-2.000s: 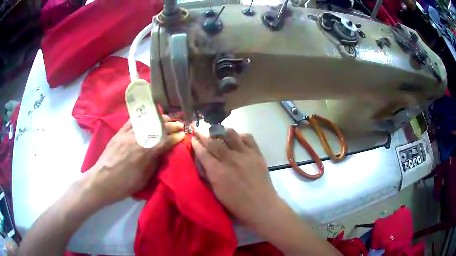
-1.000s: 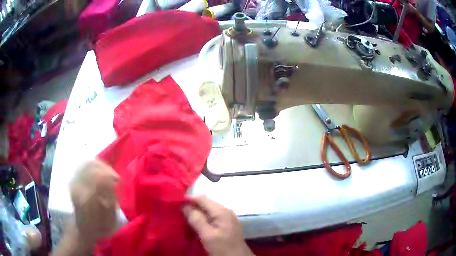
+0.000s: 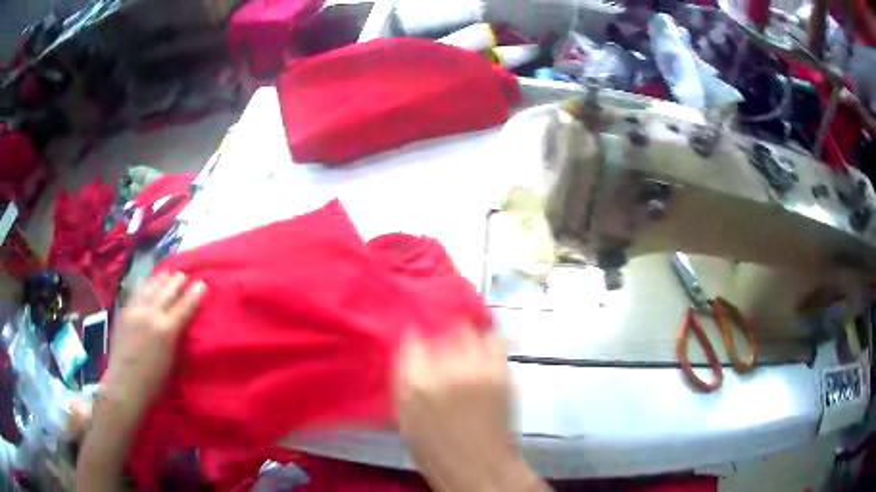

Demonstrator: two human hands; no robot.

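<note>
A red fabric piece [image 3: 288, 336] lies spread at the front left of the white machine table [image 3: 615, 408]. My left hand [image 3: 154, 332] is on its left edge, fingers on the cloth. My right hand [image 3: 456, 384] is blurred at its right edge, fingers bent onto the cloth. The cream sewing machine [image 3: 730, 207] stands to the right, and no cloth shows under its needle area [image 3: 607, 264]. The pale oval lamp [image 3: 528, 231] is left of the machine head. Scissors with orange-brown handles [image 3: 706, 332] lie under the arm.
A folded red piece [image 3: 394, 101] lies at the table's far left. Red cloth scraps [image 3: 91, 231] are on the floor at left. A phone [image 3: 95, 346] and clear plastic [image 3: 34, 384] show at lower left. White cones and dark cloth are behind the machine.
The red fabric has come away from the needle area to the left and is now spread wider between my hands. The view has shifted left, so the machine appears farther right.
</note>
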